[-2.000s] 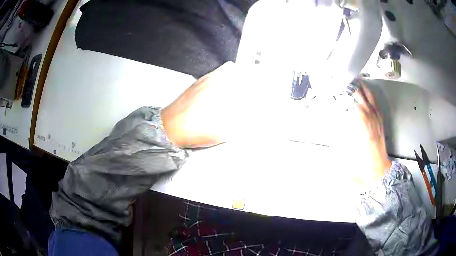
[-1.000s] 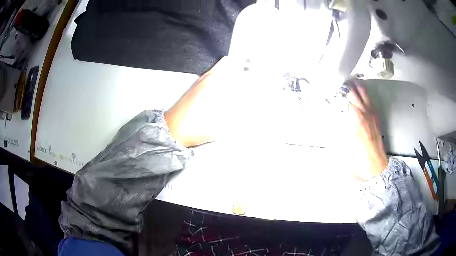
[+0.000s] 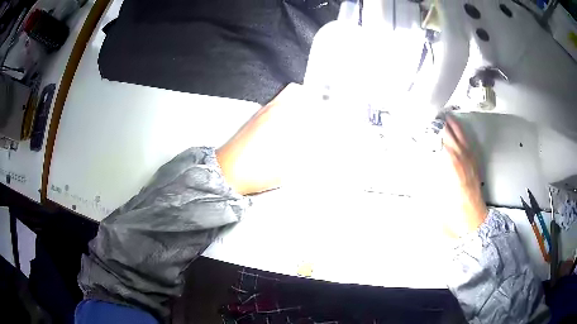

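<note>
The dark garment panel [image 3: 190,47] lies on the white table at the upper left and runs toward the machine head, where glare swallows it. My left hand [image 3: 262,149] reaches from the left to the panel's near edge; its fingers are lost in the glare. My right hand [image 3: 465,174] lies right of the needle area, fingers pointing up beside the shiny metal parts; its inner side is washed out. The presser foot area [image 3: 378,116] shows as small dark and bright metal between the hands. Whether either hand grips cloth is hidden by glare.
The sewing machine's white arm [image 3: 531,69] and round metal knob [image 3: 486,95] are at upper right. Snips with orange and blue handles [image 3: 539,231] lie at the right beside a grey-handled tool [image 3: 554,250]. A brown edge strip [image 3: 60,114] and a red-and-black item [image 3: 47,28] are at left.
The view has shifted slightly between frames. The hands keep nearly the same places beside the machine. The dark panel has a slightly changed outline and shows more fully at its upper left.
</note>
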